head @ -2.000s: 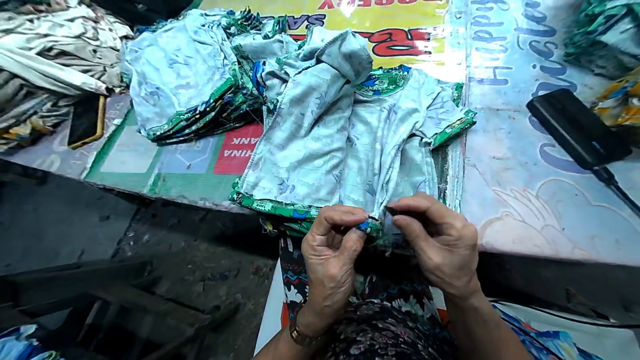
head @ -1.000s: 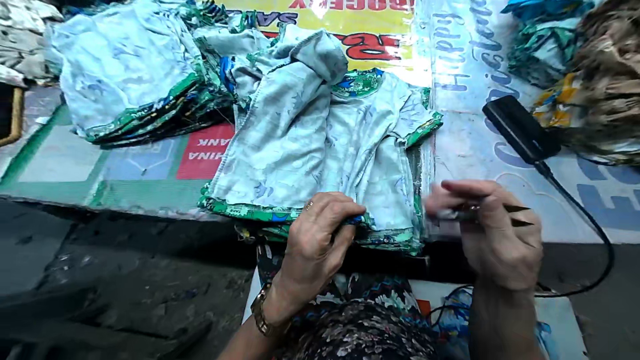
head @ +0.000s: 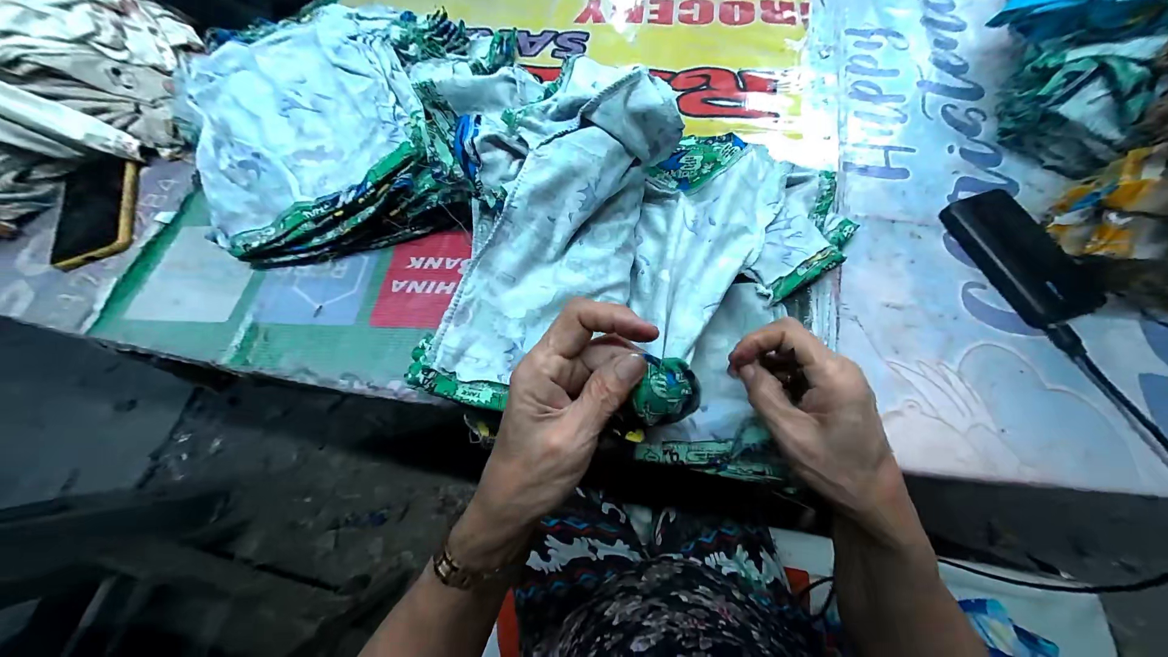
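Note:
A pale blue-grey garment [head: 584, 210] with green printed edging lies inside out over similar ones at the table's front edge. My left hand [head: 584, 383] pinches its lower green hem [head: 664, 391], which is bunched up between thumb and fingers. Just right of the hem is my right hand [head: 803, 401], its thumb and forefinger tips brought together over the cloth. Whether a thread or small tool is between them cannot be told. Left of the garment sits a stack of pale garments [head: 301, 137] with green edges.
A phone in a yellow case [head: 96, 214] lies at the left beside a heap of beige cloth [head: 82, 73]. At the right, a black device [head: 1022, 255] with a cable rests on the printed table cover [head: 912, 392]. More cloth bundles [head: 1086, 100] lie behind it.
My right hand, out to the right of the garment a second ago with a slim dark object in it, is back near the hem. The hem has been lifted and bunched at my left hand.

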